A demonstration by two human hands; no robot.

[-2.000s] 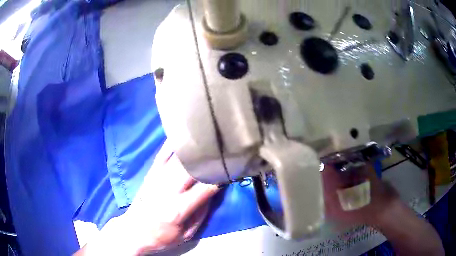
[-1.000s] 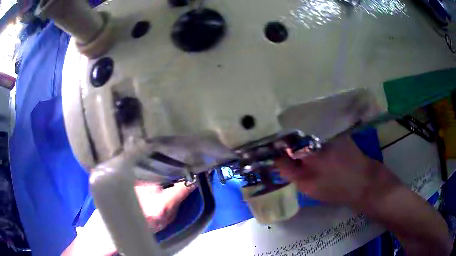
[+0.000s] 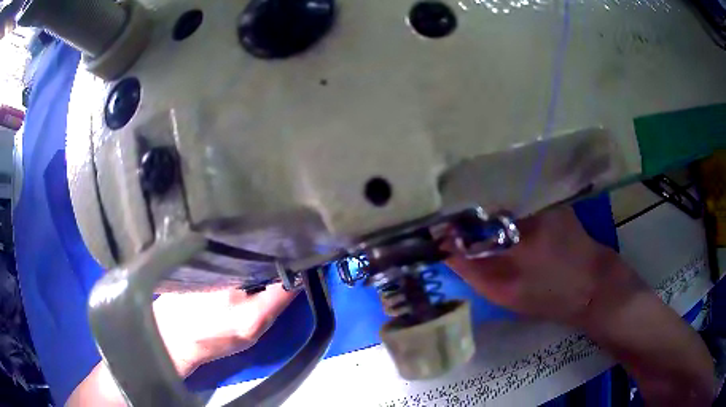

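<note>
The cream-white sewing machine head (image 3: 263,135) fills the upper middle of the view, close to the camera. The thread tension assembly (image 3: 410,290) with its spring and cream knob sticks out at its front. The pale take-up lever guard (image 3: 119,318) is at the left. The bright blue cloth (image 3: 358,318) lies on the table under the machine. My left hand (image 3: 219,322) lies at the cloth, partly behind the guard; its fingertips are hidden. My right hand (image 3: 533,266) is at the cloth right of the knob, its fingers hidden behind the tension parts. The needle is hidden.
More blue cloth (image 3: 48,238) lies along the left side. A printed ruler tape (image 3: 509,370) runs along the table's front edge. Small black snips (image 3: 673,195) and a yellow object (image 3: 712,191) are at the right. A green housing (image 3: 681,139) is on the machine's right.
The camera view has come closer to the machine and shifted right, so the machine head stands further left in view. Both hands remain at the blue cloth.
</note>
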